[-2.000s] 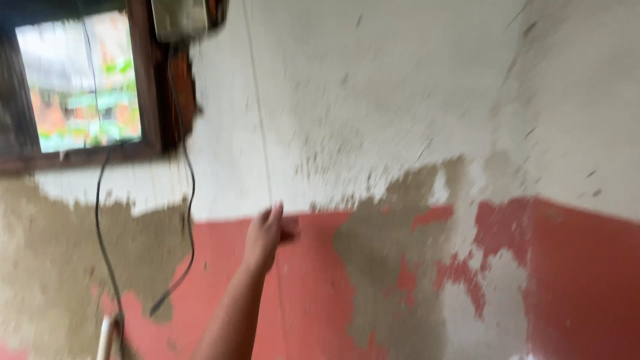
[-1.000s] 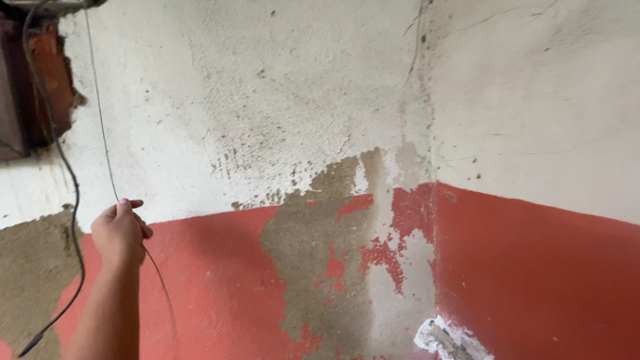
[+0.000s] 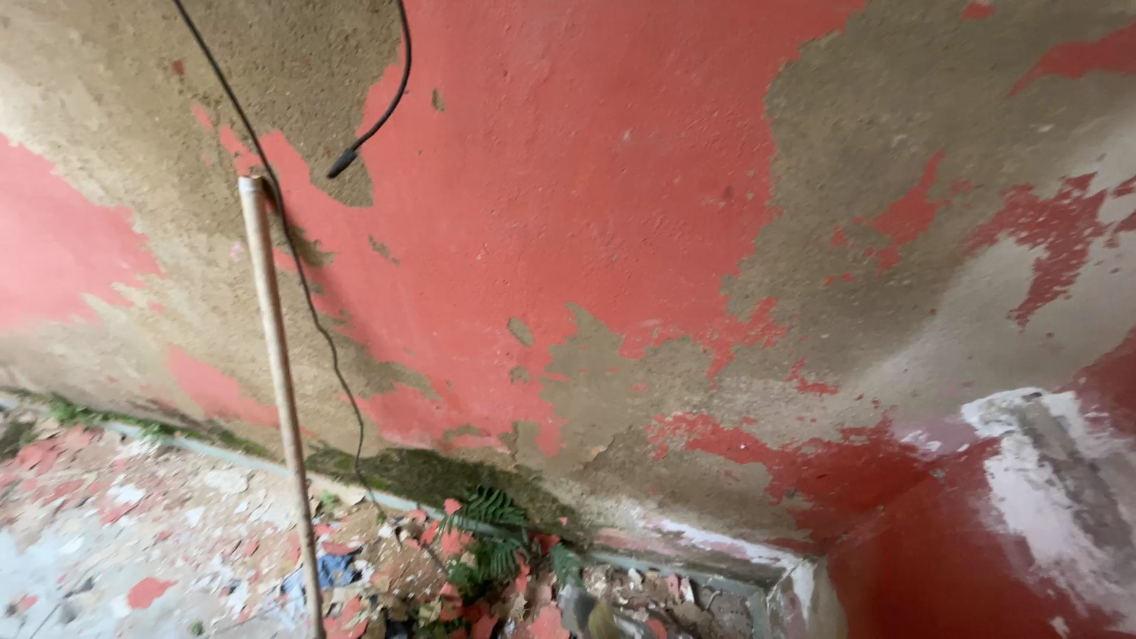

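Neither of my hands shows in the current head view. A wall with peeling red paint (image 3: 568, 177) and bare brownish plaster (image 3: 834, 177) fills most of the picture. A long wooden pole (image 3: 280, 373) stands upright at the left, in front of the wall. One dark cable (image 3: 311, 302) hangs down behind the pole's top and runs toward the floor. A second black cable (image 3: 404, 80) hangs from above and ends in a dark tip just right of the pole's top.
Paint flakes and debris (image 3: 142, 532) cover the floor along the wall. A green fern (image 3: 493, 532) grows at the wall's foot, with a blue scrap (image 3: 333, 570) to its left. White patchy plaster (image 3: 1029, 470) marks the right wall near the corner.
A hand that held a thin line against the wall in the earlier frames is out of view. The view has swung down toward the floor.
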